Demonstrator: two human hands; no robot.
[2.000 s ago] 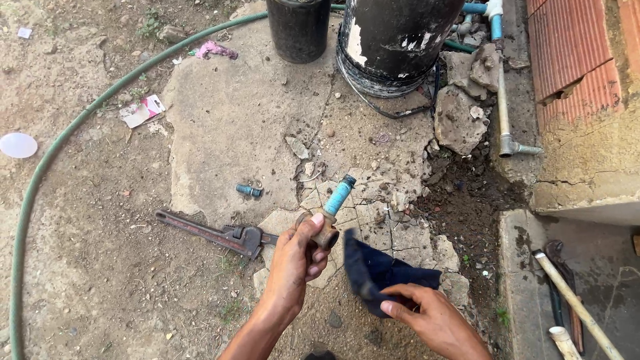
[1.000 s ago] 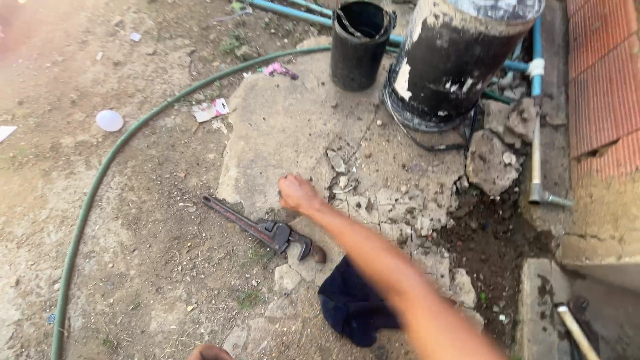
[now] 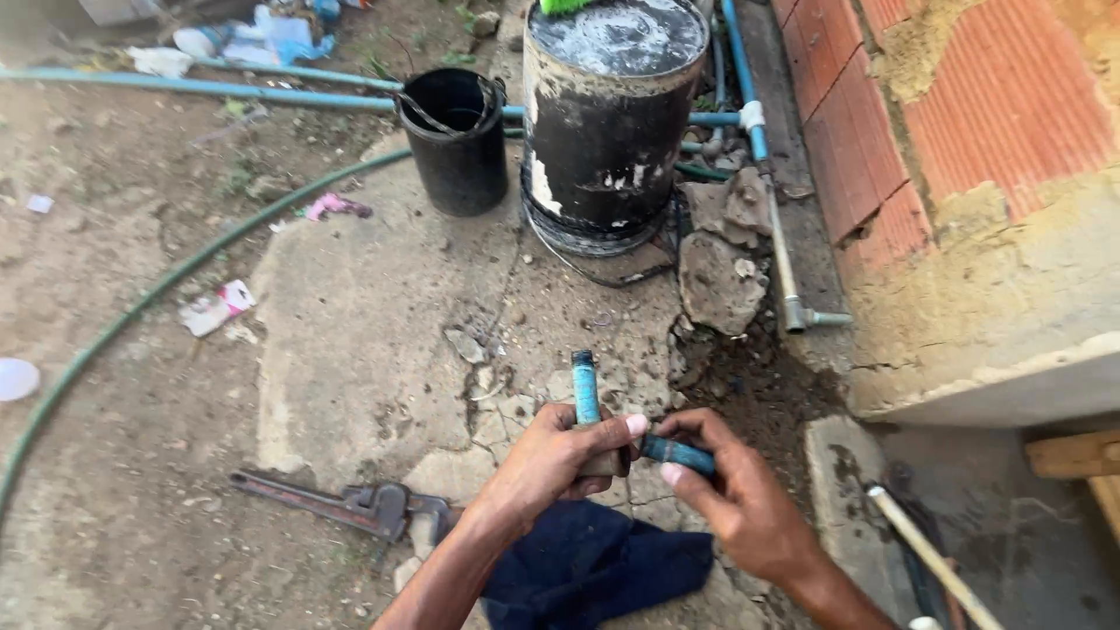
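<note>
My left hand grips a metal pipe fitting from which a blue threaded pipe piece points upward. Between the thumb and fingers of my right hand is a short blue pipe nipple, its end close to the fitting; whether they touch is hard to tell. Under the hands a dark blue cloth lies crumpled on cracked concrete. A rusty pipe wrench rests on the ground to the left, its jaw end partly behind my left forearm.
A black bucket and a larger black drum stand ahead. A green hose curves along the left. At right are a pipe with an elbow, broken concrete chunks, a brick wall and a pale pipe.
My right hand has let go of the dark cloth, which now lies on the ground, and holds the short blue nipple that lay on the concrete near the wrench two seconds ago.
</note>
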